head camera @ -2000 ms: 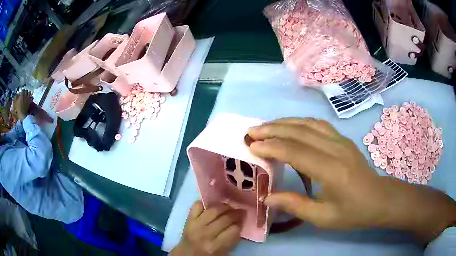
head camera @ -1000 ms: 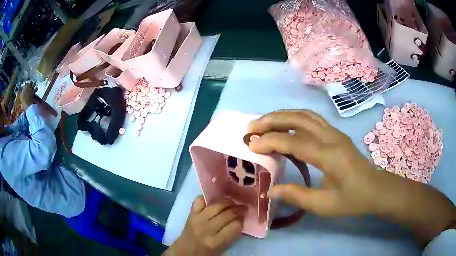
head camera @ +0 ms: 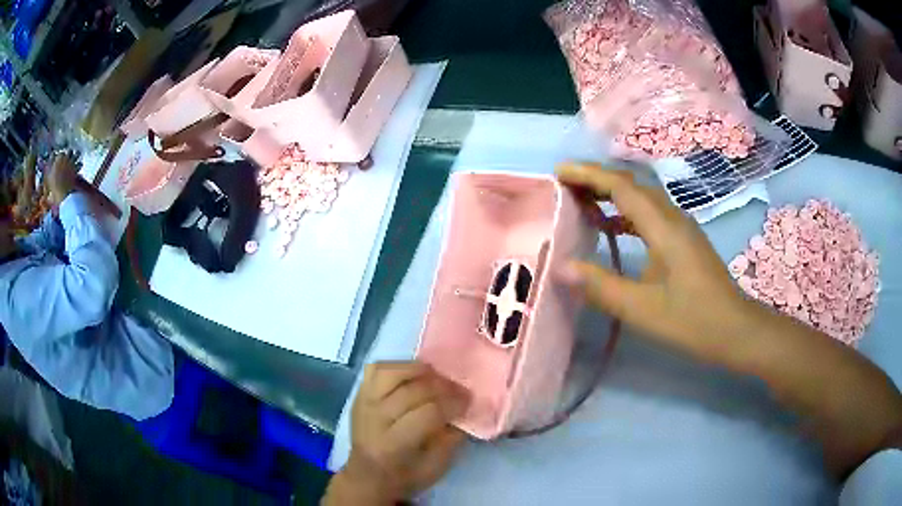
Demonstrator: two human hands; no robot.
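Observation:
A pale pink housing (head camera: 470,336) is held tilted above the white sheet, its open side facing me. The round cross-barred opening (head camera: 507,303) shows in its floor. A brown strap (head camera: 611,341) loops outside its right side. My left hand (head camera: 404,425) grips the lower left end, with fingertips at the rim and partly inside. My right hand (head camera: 658,257) is at the upper right; its thumb is on the right wall and its fingers are at the top corner by the strap. Whether a pink disc is under those fingers is hidden.
A pile of pink discs (head camera: 813,269) lies at right. A clear bag of discs (head camera: 658,74) sits behind on a gridded sheet (head camera: 791,148). Housings (head camera: 315,104), discs and a black bundle (head camera: 211,217) lie at left. A co-worker's blue sleeve (head camera: 84,306) shows at far left.
The housing has turned, its top end lifting up and to the right, so its opening faces me more fully. My right hand has shifted slightly up with it. Both hands stay on it.

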